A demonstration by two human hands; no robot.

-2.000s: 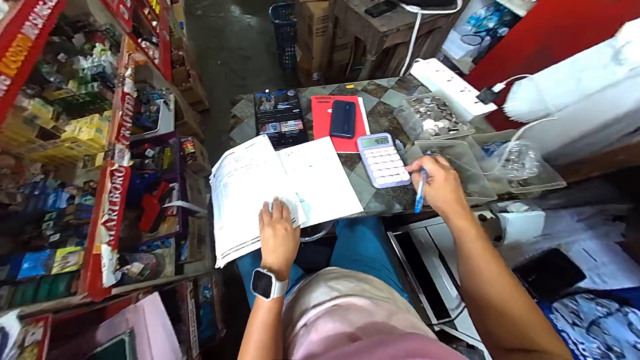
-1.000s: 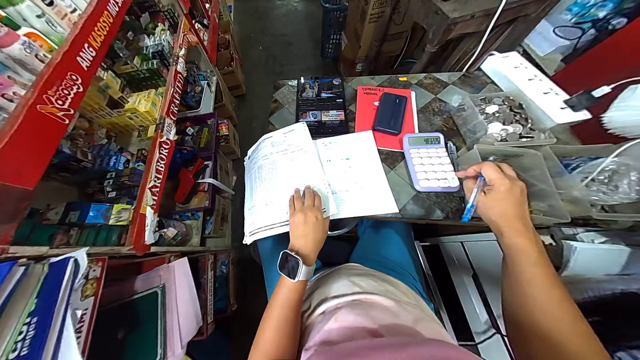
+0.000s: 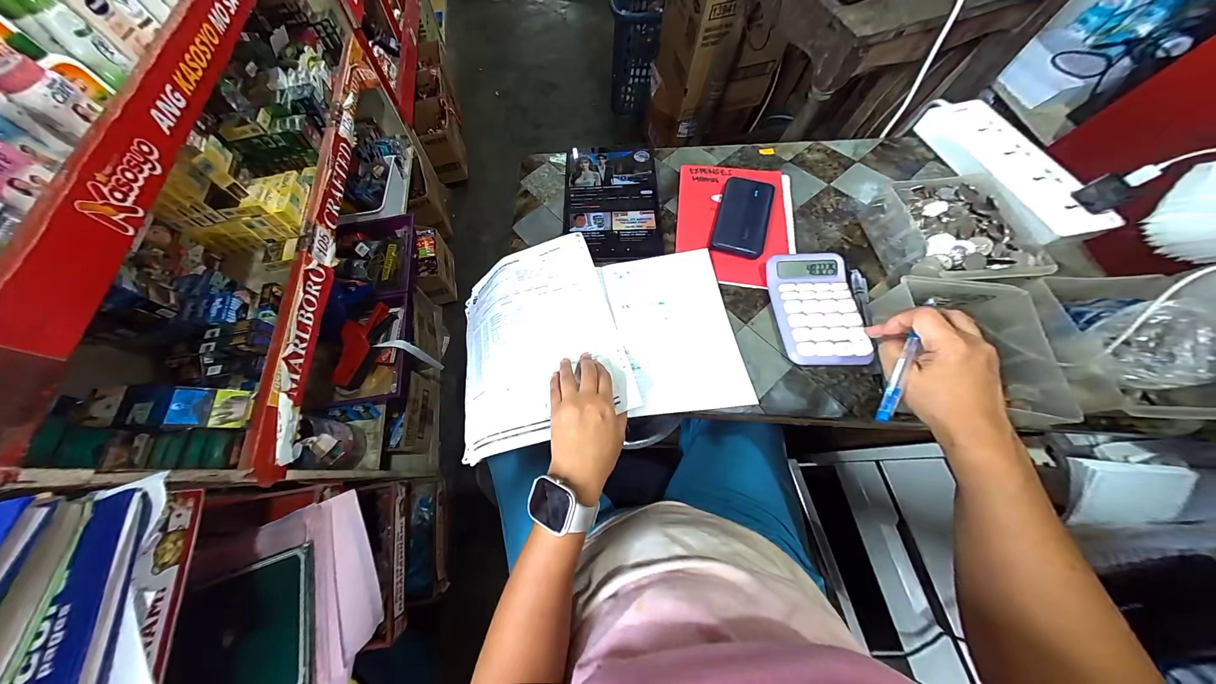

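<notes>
My left hand (image 3: 586, 423) lies flat, fingers a little apart, on the left stack of an open notebook or stapled papers (image 3: 532, 332) that bears writing. A white page (image 3: 676, 328) with faint writing lies to its right. My right hand (image 3: 945, 366) holds a blue pen (image 3: 899, 380), tip down, while its index finger reaches to the lower right edge of a lilac calculator (image 3: 821, 309) with white keys and digits on its display. Another pen (image 3: 860, 293) lies beside the calculator, partly hidden.
Behind the papers lie a tablet (image 3: 613, 204) and a black power bank or phone (image 3: 742, 218) on a red notebook (image 3: 695, 249). Plastic trays, one holding coins (image 3: 959, 223), and a white power strip (image 3: 1016, 166) are at the right. Stocked shelves (image 3: 285, 313) stand left of the patterned table (image 3: 822, 171).
My left hand stays on the papers and my right hand stays by the calculator with the pen. The view has shifted somewhat since two seconds ago.
</notes>
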